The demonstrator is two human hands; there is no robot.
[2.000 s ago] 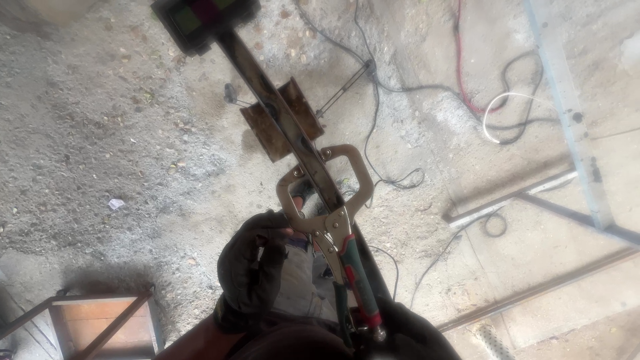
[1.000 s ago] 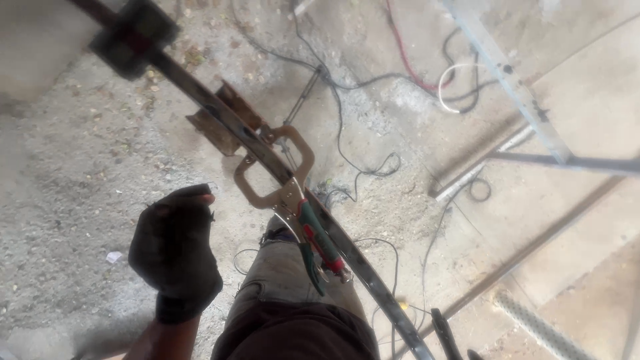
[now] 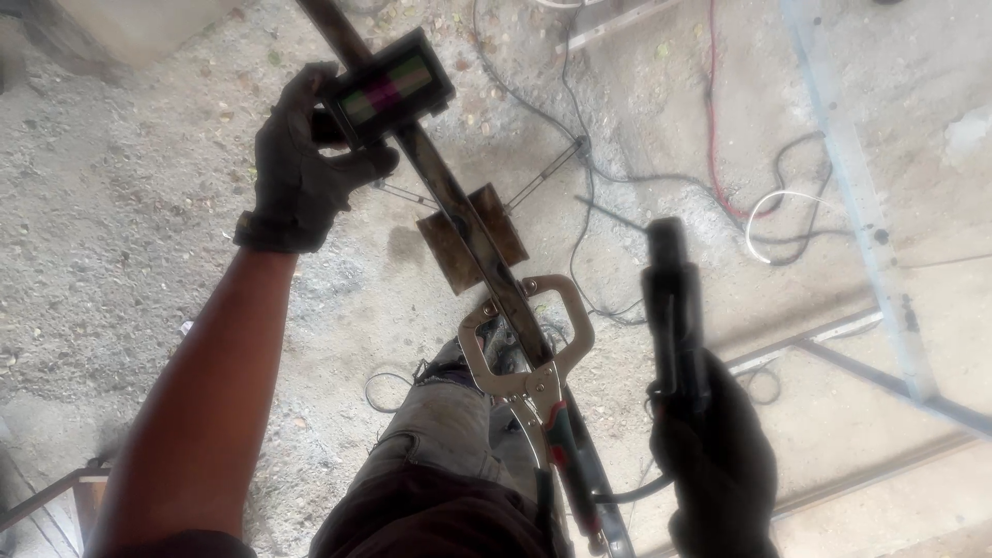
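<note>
My gloved left hand (image 3: 310, 155) curls at the left edge of a dark-framed rectangular block (image 3: 391, 89) with green and magenta panes; whether it grips the block cannot be told. The block overlaps a long dark metal bar (image 3: 446, 190) that runs diagonally. Rusty metal plates (image 3: 449, 252) show on both sides of the bar. Lower down, locking C-clamp pliers (image 3: 577, 310) sit on the bar, with green and red handles towards my body. To the right, my gloved right hand (image 3: 717, 457) holds a black welding electrode holder (image 3: 673, 310), from which a thin electrode (image 3: 612, 213) points up-left.
Dark cables (image 3: 589, 232) and a red cable (image 3: 711, 132) lie across the rough concrete floor. A pale metal beam (image 3: 860, 186) and a darker metal frame (image 3: 868, 364) are at the right. Part of another frame (image 3: 54, 492) shows at lower left. My legs are below the pliers.
My left hand has moved up to the block's left edge; one second ago it was apart from the bar, beside the pliers. My right hand has come fully into view with the electrode holder.
</note>
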